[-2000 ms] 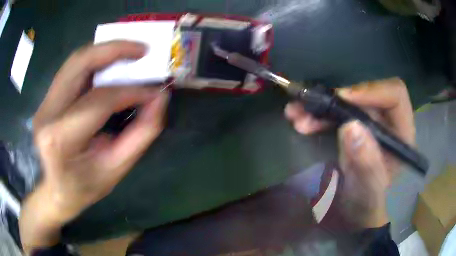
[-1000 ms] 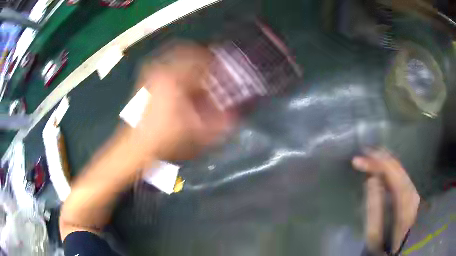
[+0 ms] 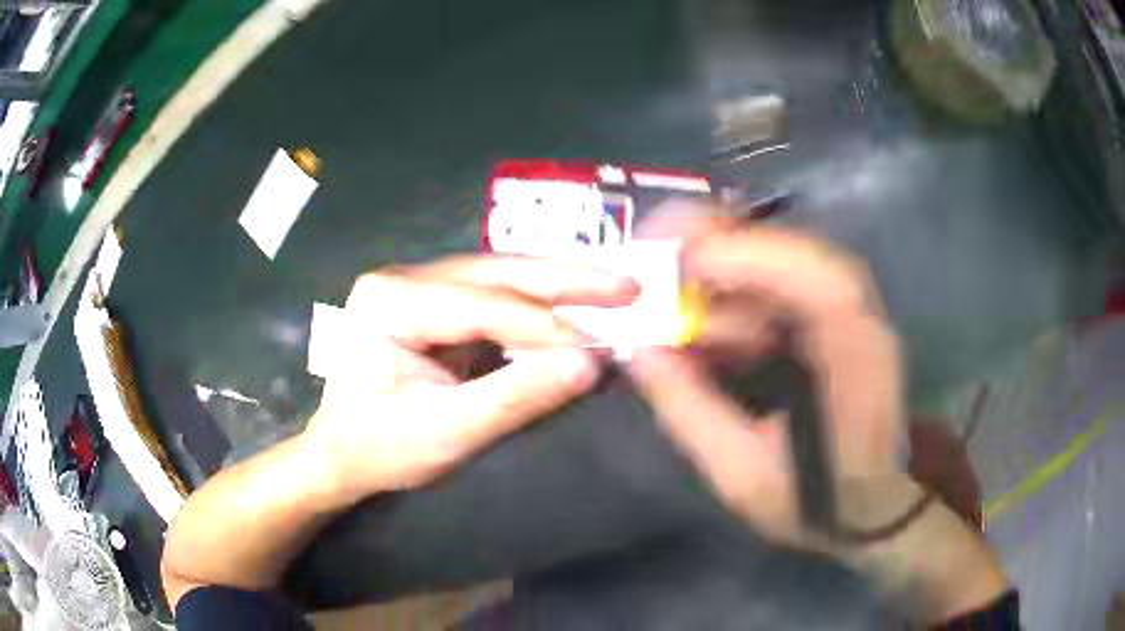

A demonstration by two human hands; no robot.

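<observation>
A white LCD module (image 3: pixel 642 290) with an orange tail on its right edge is between my two hands. My left hand (image 3: pixel 457 364) pinches its left part with thumb and fingers. My right hand (image 3: pixel 790 358) is blurred, with fingers at the module's right end; it also holds the black soldering iron (image 3: pixel 808 456), whose handle points down and whose tip I cannot make out. A red-rimmed phone assembly (image 3: pixel 543 212) lies on the mat just behind the module, its white keypad area at left, its right end partly covered by my right hand.
A loose LCD module (image 3: pixel 278 203) lies at left; another white piece (image 3: pixel 326 339) shows beside my left hand. A module stack (image 3: pixel 123 407) runs along the pale conveyor edge (image 3: pixel 185 105). A tip cleaner dish (image 3: pixel 975 56) is top right, a white fan (image 3: pixel 84 579) bottom left.
The blurred phone that was by my left hand now lies on the mat. Both hands have come together at the front centre and hold an LCD module. The iron has moved in with my right hand.
</observation>
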